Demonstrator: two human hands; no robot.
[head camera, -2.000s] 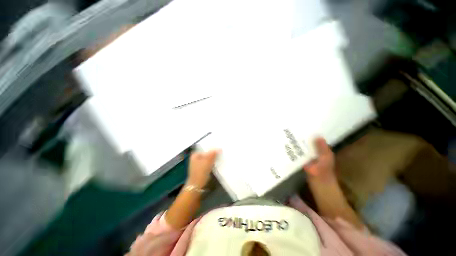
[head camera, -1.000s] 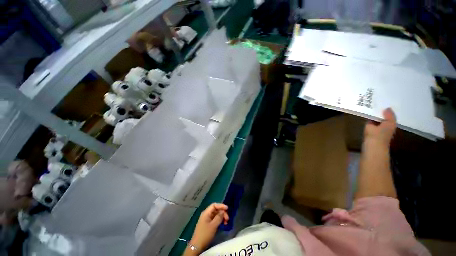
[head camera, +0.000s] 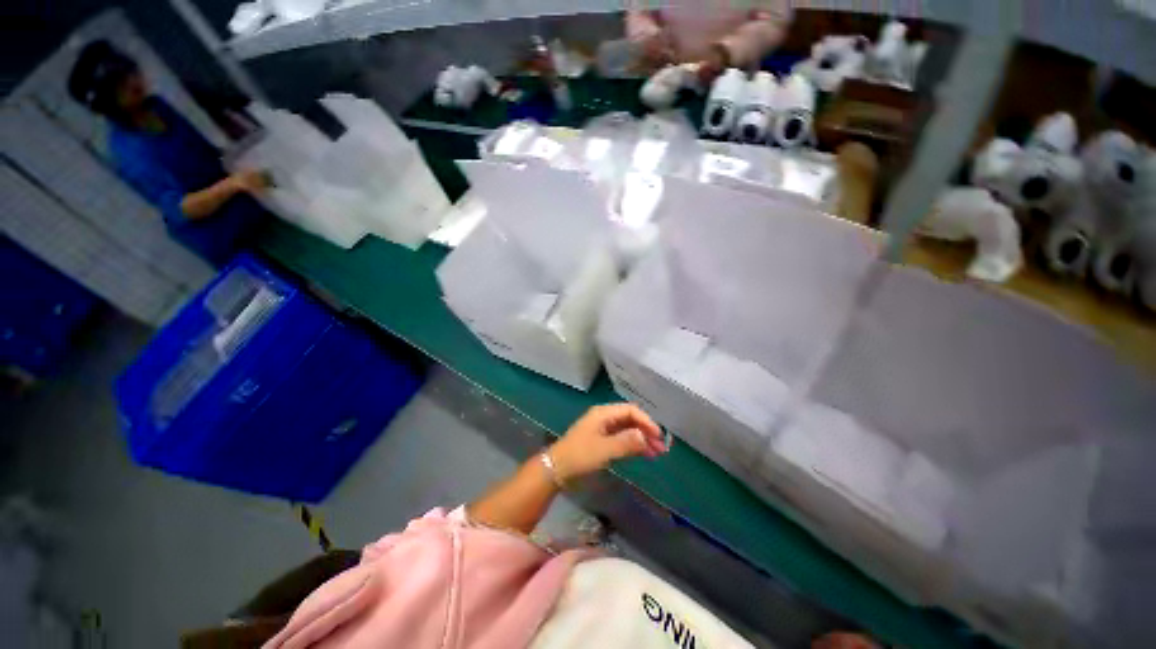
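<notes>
White packing boxes stand in a row on the green bench, with tall lids open; one (head camera: 526, 336) is in the middle and a longer run of them (head camera: 811, 469) reaches to the lower right. White pieces lie inside them. My left hand (head camera: 611, 437) is over the bench's front edge, just in front of the boxes, fingers loosely bent, with nothing seen in it. A small skin-toned patch at the bottom edge, right of centre, may be my right hand (head camera: 843, 642); it is cut off and its state is hidden.
A blue crate (head camera: 273, 393) holding clear pieces stands on the floor at left. A person in blue (head camera: 171, 178) handles a white carton (head camera: 342, 178) at the bench's far end. White cameras (head camera: 757, 107) and clear bags (head camera: 659, 159) lie behind the boxes; another person's hands (head camera: 691, 79) are across.
The view has swung left along the bench. The stack of flat cartons that my right hand touched is out of view. My left hand stays empty, now before the boxes.
</notes>
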